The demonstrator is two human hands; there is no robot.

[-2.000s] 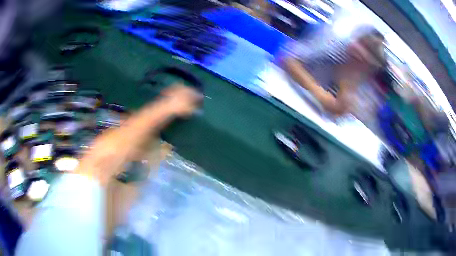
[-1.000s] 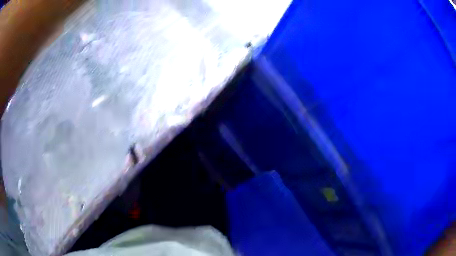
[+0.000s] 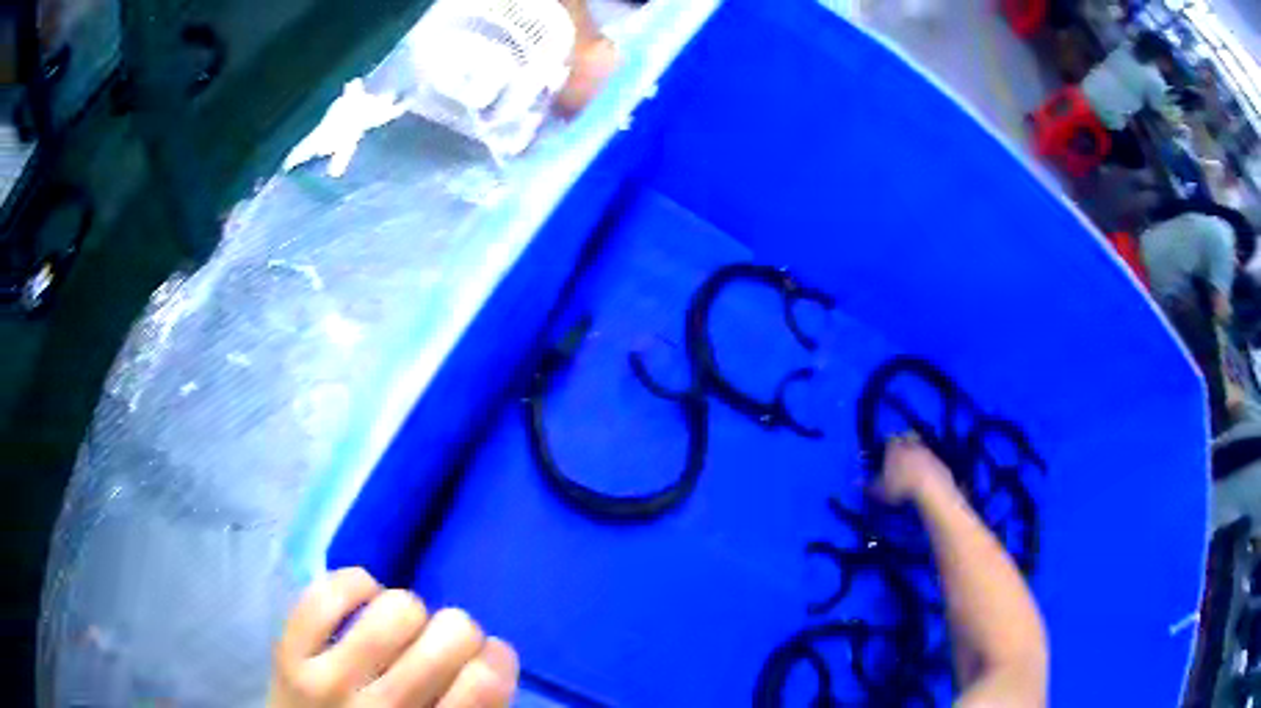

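A deep blue plastic tote (image 3: 954, 180) lies open in front of me. Two bare black headbands with forked ends lie apart inside, one C-shaped headband (image 3: 703, 325) and one U-shaped headband (image 3: 609, 506). A tangled pile of headbands (image 3: 899, 588) lies at the tote's right side. My left hand (image 3: 394, 650) is curled over the tote's near left rim at the bottom. My right hand (image 3: 913, 470) reaches into the tote and touches the pile's upper part. Its fingers are small and blurred, so I cannot tell whether they grip a headband.
A plastic-covered bench (image 3: 235, 415) borders the tote on the left, with a white fan (image 3: 491, 56) at its far corner. Part of another hand (image 3: 588, 62) shows beside the fan. A green belt (image 3: 132, 152) with black headset parts is at upper left. People (image 3: 1189, 256) and red containers are at right.
The view has swung from the belt to the tote, whose inside now shows. My left hand is now on the rim and my right hand is in the headband pile.
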